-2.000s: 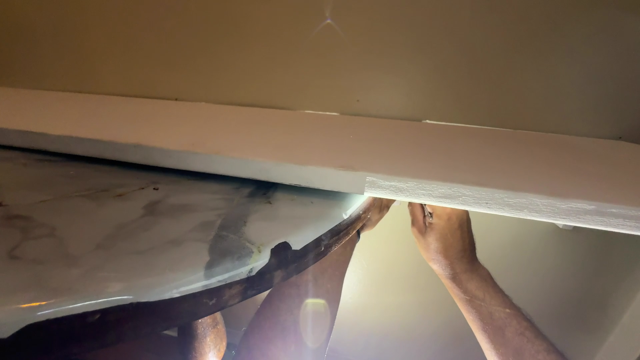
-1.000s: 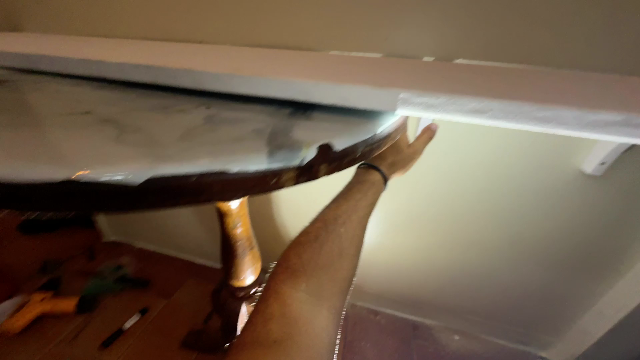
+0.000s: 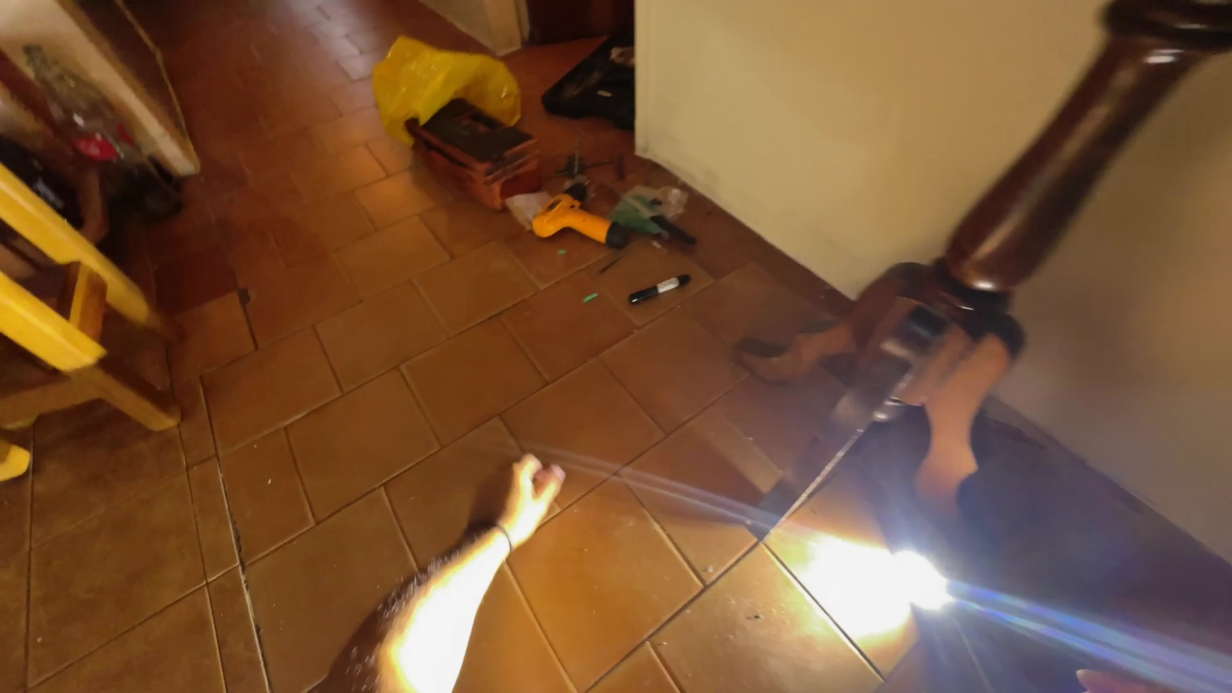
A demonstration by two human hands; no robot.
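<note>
My left hand (image 3: 531, 496), with a thin dark band at the wrist, is over the tiled floor (image 3: 452, 423) at lower centre. Its fingers look partly curled; no object shows in it. Strong light washes out the forearm. Of my right hand (image 3: 1102, 681) only a sliver shows at the bottom right edge, so its grip is hidden. A turned dark wooden table pedestal (image 3: 1035, 183) with curved feet (image 3: 953, 433) stands at the right, beside the wall. A glaring light (image 3: 919, 577) shines below it. A thin, bright line, blurred, runs down left from the pedestal's base.
A black marker (image 3: 659, 289) lies on the tiles near an orange-yellow power drill (image 3: 577, 221) and a green tool (image 3: 650, 212). Behind are a toolbox (image 3: 476, 149), a yellow plastic bag (image 3: 448, 77) and a black case (image 3: 597, 87). Yellow wooden furniture (image 3: 48, 318) stands at left; a wall (image 3: 760, 125) rises at right.
The view has swung down to the floor. My left hand, earlier at the marble-patterned tabletop's rim beneath the pale ledge, is now away from it. My right hand was raised near the ledge two seconds ago.
</note>
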